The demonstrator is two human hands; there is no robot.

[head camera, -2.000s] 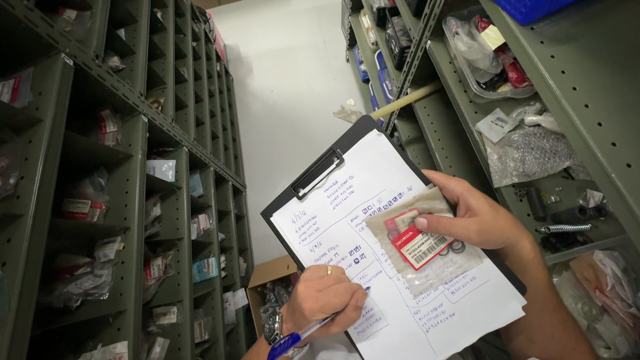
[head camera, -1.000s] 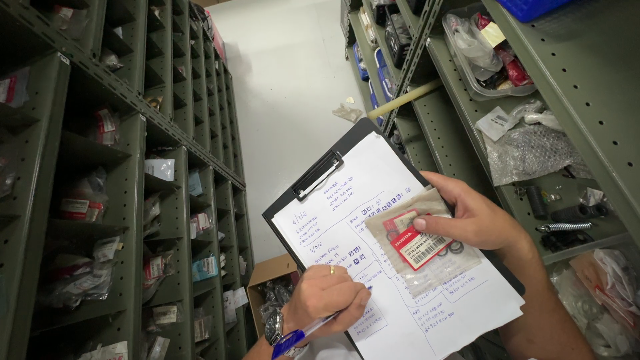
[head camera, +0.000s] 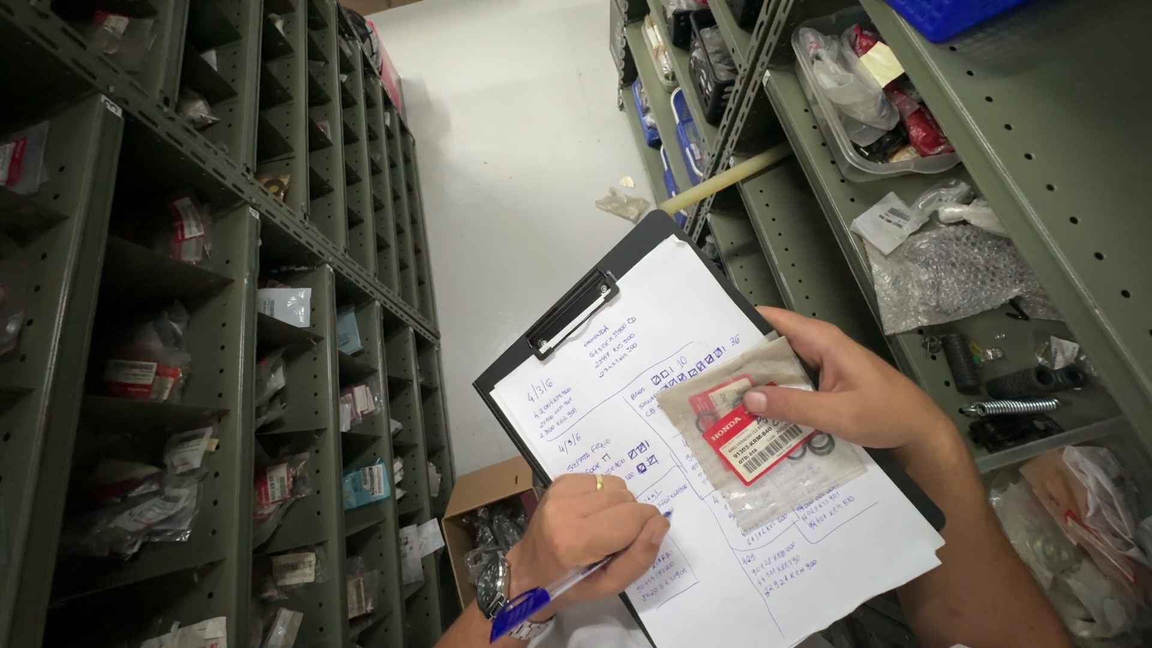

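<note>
A black clipboard [head camera: 598, 290] with handwritten paper sheets [head camera: 576, 382] lies tilted across the middle of the view. My left hand [head camera: 594, 531], with a ring and a wristwatch [head camera: 493, 583], holds a blue ballpoint pen [head camera: 551, 598], its tip at the paper. My right hand [head camera: 837, 391] grips the clipboard's right side and pins a clear plastic parts bag [head camera: 765, 504] against the sheets with the thumb. Inside the bag are dark rubber rings [head camera: 821, 443], and a red and white Honda label [head camera: 754, 443] shows on it.
Green metal pigeonhole shelving [head camera: 171, 360] with bagged parts runs along the left. Right-hand shelves [head camera: 1017, 144] hold a clear plastic bin [head camera: 814, 99], bubble wrap [head camera: 954, 270], a metal spring [head camera: 1012, 407] and black rubber parts. A cardboard box [head camera: 486, 486] sits below the clipboard's left side.
</note>
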